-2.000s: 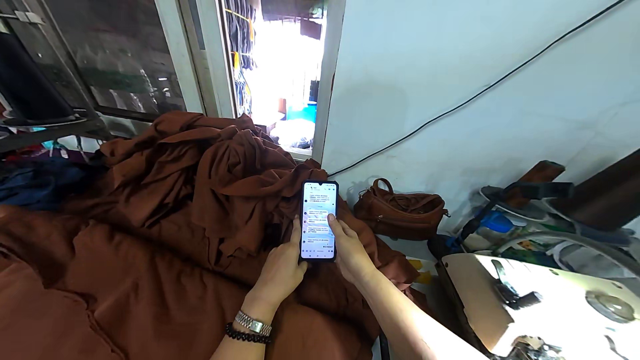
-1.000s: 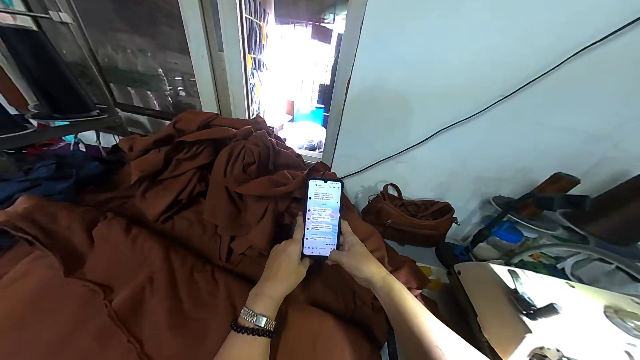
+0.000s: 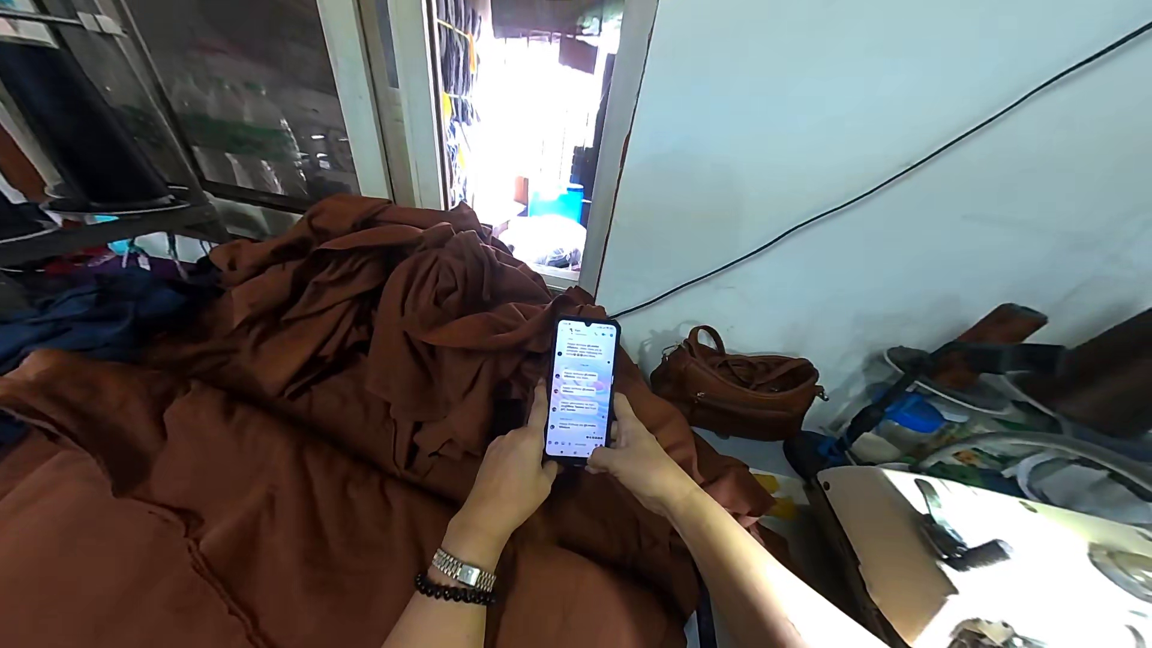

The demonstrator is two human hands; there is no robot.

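Note:
A smartphone (image 3: 581,391) with a lit screen of chat messages is held upright between both hands, above a heap of brown fabric (image 3: 297,504). My left hand (image 3: 513,472) grips its lower left side, fingers partly hidden behind it. On the lower right side, my right hand (image 3: 637,459) holds the phone too, its thumb by the bottom corner of the screen. A metal wristwatch (image 3: 463,571) and a black bead bracelet (image 3: 454,591) circle the left wrist.
Against the white wall rests a brown handbag (image 3: 738,391). A pale sewing machine (image 3: 900,540) stands at the lower right, near plastic containers. Dark blue fabric (image 3: 99,310) and a black thread cone (image 3: 81,126) are at left. A black cable (image 3: 810,220) crosses the wall.
My right thumb has moved from the middle of the phone's right side down to its lower corner. Both hands still hold the phone. The view has shifted slightly.

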